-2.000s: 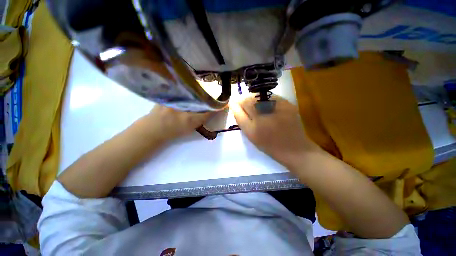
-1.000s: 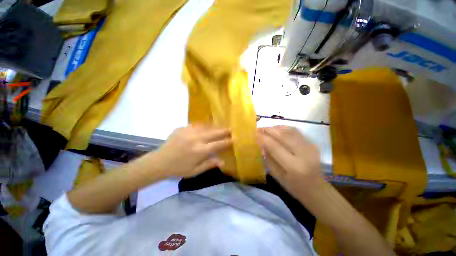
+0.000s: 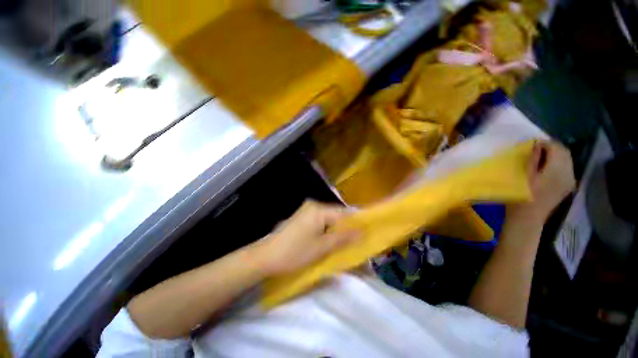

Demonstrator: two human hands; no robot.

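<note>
A long mustard-yellow cloth piece [image 3: 434, 199] is stretched between my hands over my lap, to the right of the table edge. My left hand [image 3: 308, 234] is closed on it near its lower left part, and a free end hangs past the hand. My right hand [image 3: 550, 175] is closed on its upper right end. The cloth and both hands are blurred.
A darker yellow panel [image 3: 259, 59] lies over the front edge of the white table [image 3: 63, 224]. A crumpled yellow work pile [image 3: 448, 91] with pink strips [image 3: 486, 59] lies below the table at upper right. The blurred machine head [image 3: 70, 35] is at upper left.
The view has turned right, so the machine now sits at upper left and the work pile nearer the middle. The yellow cloth has moved off the table front, and my hands are now far apart on it.
</note>
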